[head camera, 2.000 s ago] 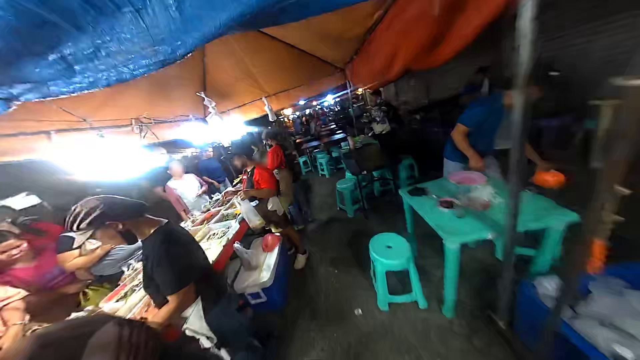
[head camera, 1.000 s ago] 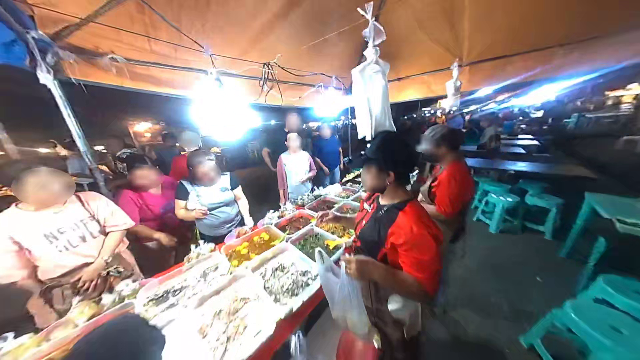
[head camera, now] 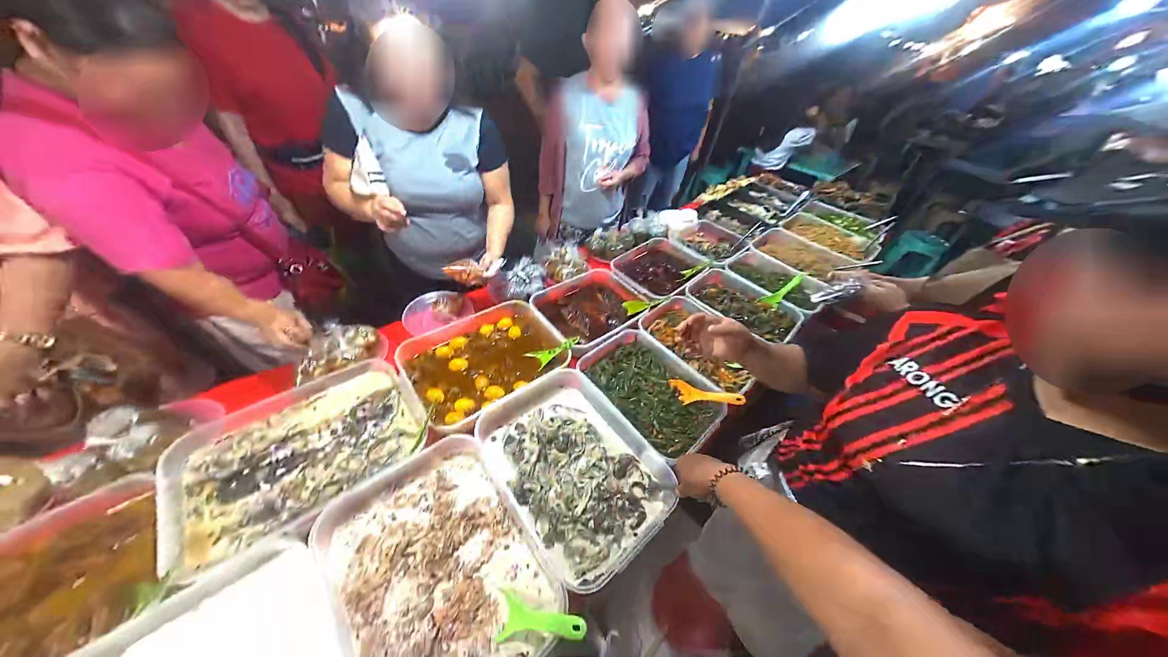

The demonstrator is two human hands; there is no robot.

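Observation:
Neither my left hand nor my right hand can be made out. Plastic trays of cooked food cover the stall table. A bare forearm with a coiled band reaches in from the lower right, its hand (head camera: 703,478) at the corner of a tray of creamy greens (head camera: 579,470); it seems to belong to the person in a black and red shirt (head camera: 922,401). That person's other hand (head camera: 725,339) is over a tray of orange-brown food (head camera: 680,333). A green serving utensil (head camera: 540,620) rests in a whitish shredded dish (head camera: 438,547). Yellow balls float in a brown stew (head camera: 474,365).
Several people stand across the table, one in a pink shirt (head camera: 146,201) and one in a grey top (head camera: 424,182). Bagged food (head camera: 342,351) lies along the red table edge (head camera: 260,388). More trays (head camera: 821,235) extend toward the back right, with a green stool (head camera: 915,251) beyond.
The view has swung from the seating area toward the food table and is now much closer to it. The person in black and red has a hand over the trays.

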